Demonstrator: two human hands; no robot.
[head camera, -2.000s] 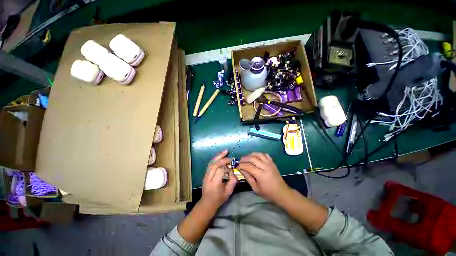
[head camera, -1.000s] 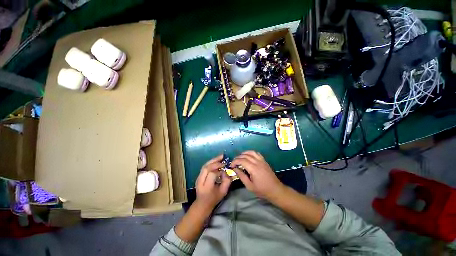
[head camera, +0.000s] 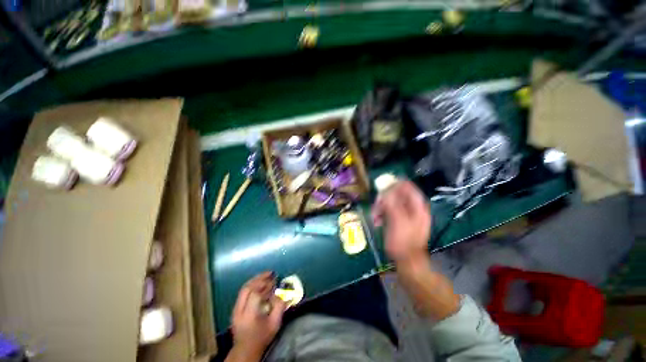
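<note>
My left hand (head camera: 256, 307) is at the bench's front edge, its fingers holding a small yellow and white device (head camera: 289, 290) with dark parts. My right hand (head camera: 402, 218) is raised and blurred over the bench, right of the open case half. A white case (head camera: 384, 182) shows just beyond its fingertips; whether the hand touches or grips it cannot be told. The open case half (head camera: 351, 232) with a yellow-orange centre lies below the parts box.
A parts box (head camera: 363, 174) with a bottle stands mid-bench. Cardboard sheets (head camera: 85, 247) with white cases are at left. Two tan sticks (head camera: 234, 200) and a light-blue strip (head camera: 316, 228) lie between. White cables (head camera: 482, 162) are at right, a red stool (head camera: 549, 307) below.
My right hand has left the held piece and moved right and away from me, towards the white case. My left hand keeps the piece. The view has shifted, showing more of the right side and far line.
</note>
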